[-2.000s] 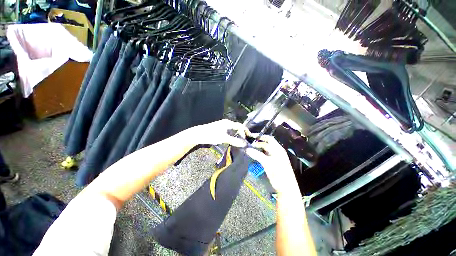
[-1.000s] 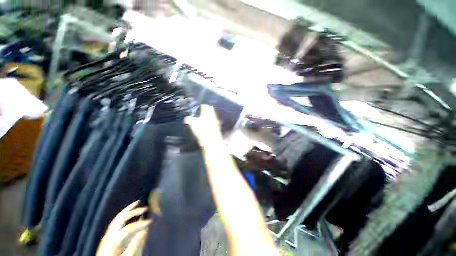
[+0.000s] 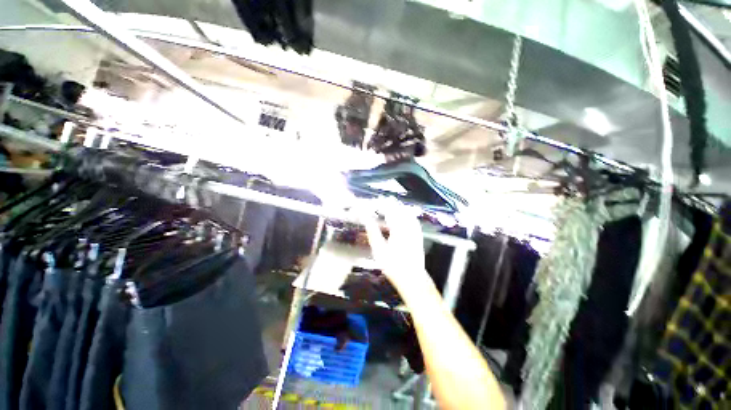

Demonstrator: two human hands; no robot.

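Observation:
Several dark grey-navy garments [image 3: 196, 344] hang from black clip hangers [image 3: 152, 232] on a pale metal rail at the left. My right hand [image 3: 397, 236] is raised near the middle, just below wide bluish hangers [image 3: 405, 178]. Its fingers are washed out by glare, so I cannot tell whether they touch or hold anything. My left hand is not in view. A thin mustard edge shows low on one garment.
A metal-framed rack or shelf [image 3: 458, 276] stands behind my right hand, with a blue basket [image 3: 341, 370] low on it. A shaggy greyish-green garment [image 3: 561, 296] and dark clothes hang at the right. A thin rail crosses overhead.
The view has swung up and right. The dark garment handled earlier is no longer between my hands. My right hand has moved from the hanging garments toward the bluish hangers; my left hand has left view.

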